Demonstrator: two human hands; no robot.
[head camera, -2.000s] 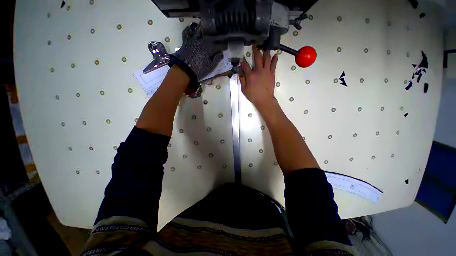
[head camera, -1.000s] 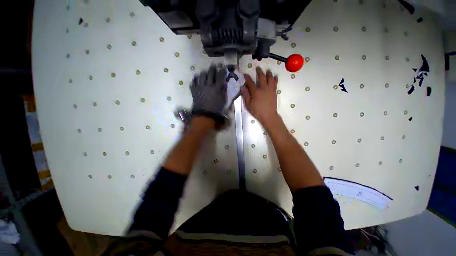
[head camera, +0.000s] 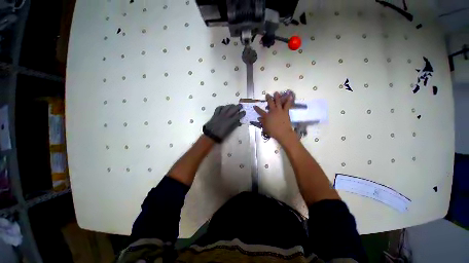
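A fabric block topped with a white paper marker (head camera: 316, 112) lies crosswise over the table's slot strip, below the machine head. My left hand (head camera: 224, 123), in a grey mesh glove, has its fingers on the block's left end. My bare right hand (head camera: 277, 120) is spread over the block's middle and holds it. A metal clip (head camera: 299, 106) shows at the far edge beside my right fingers. Another clip (head camera: 304, 126) at the near edge is partly hidden and blurred. The undersides of both hands are hidden.
The machine head (head camera: 247, 18) is overhead, with a red ball knob (head camera: 294, 42) at its right. The throat plate (head camera: 249, 55) lies beyond the block. A curved piece (head camera: 373, 191) lies near right. Dark scraps (head camera: 425, 74) lie far right. Shelves stand left.
The block has come out from under the machine head towards me and now lies crosswise, its clips at the right. Both hands have moved nearer with it. The throat plate is now uncovered.
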